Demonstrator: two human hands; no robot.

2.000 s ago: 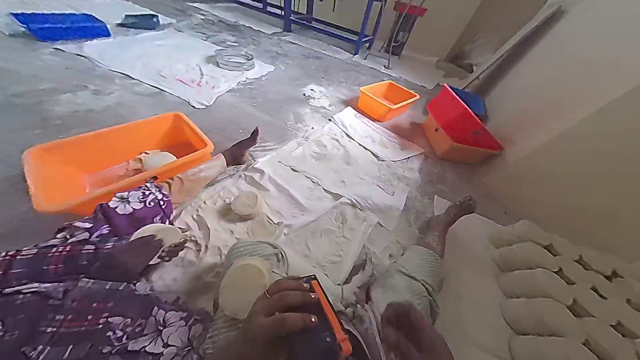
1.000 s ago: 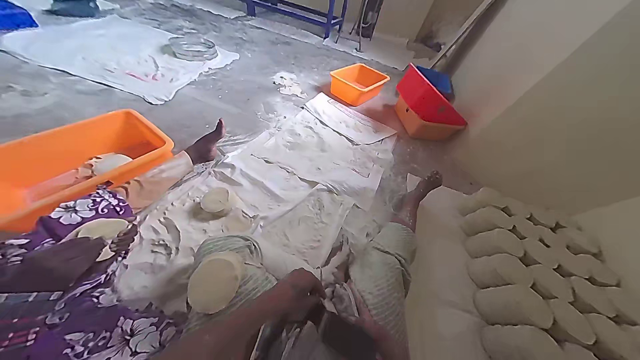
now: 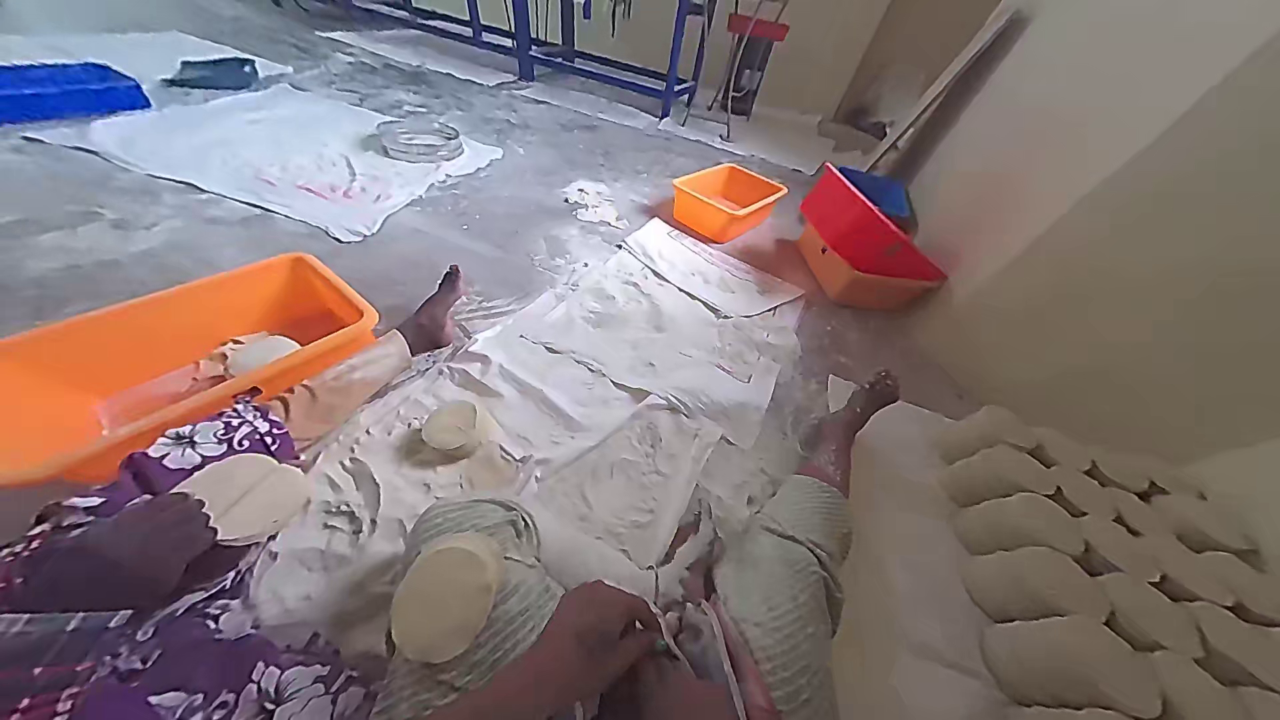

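Near the bottom centre my left hand is bent, its fingertips pinching what looks like a thin white cord. Just below and to the right, my right hand is partly cut off by the frame's edge, and its fingers are blurred. A flat round dough disc lies on the pale striped cloth over my left knee. Beyond it, a smaller dough piece sits on the floury white sheet.
A co-worker's hand at left touches a dough disc. Behind it stands a long orange tub. Curved dough-like pieces lie in rows at right. A small orange tub and stacked tubs stand farther off.
A black-and-orange object, under my left hand two seconds ago, no longer shows. My left hand has come close to my right hand.
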